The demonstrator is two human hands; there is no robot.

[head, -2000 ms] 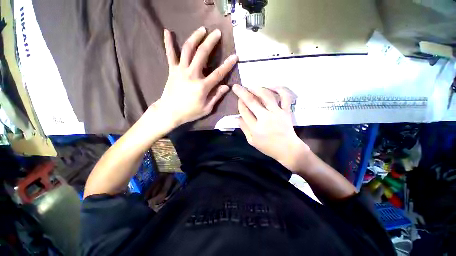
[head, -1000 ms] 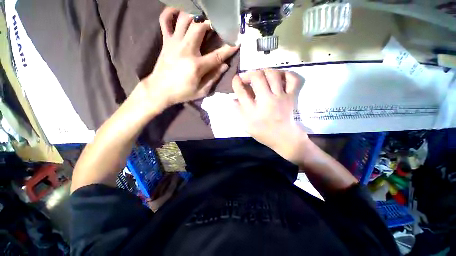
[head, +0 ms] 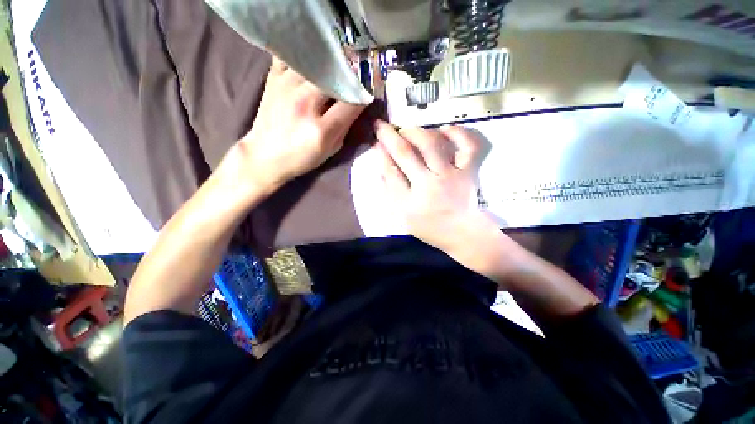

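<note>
Brown cloth [head: 124,99] lies over the left of the white machine bed [head: 571,157], its right edge running up to the needle area. My left hand [head: 294,124] lies on the cloth, its fingertips partly hidden behind the pale machine part at the top. My right hand [head: 435,166] has its thumb and index fingertips on the cloth's edge just below the needle area, its other fingers curled over the bed. The sewing machine head [head: 546,16] crosses the top, with a ribbed knob [head: 478,73]. Whether the needle is in the cloth is hidden.
A paper slip [head: 658,98] lies at the bed's right, above a printed ruler strip [head: 613,187]. Blue crates [head: 244,294] stand below the table edge at left and right. A tan woven piece [head: 290,272] and a red-orange stool [head: 81,316] are lower left.
The view has shifted, and more of the machine head shows. My left hand's fingers have drawn in from a spread pose towards the needle area. The cloth's lower right edge has folded leftward, uncovering white bed.
</note>
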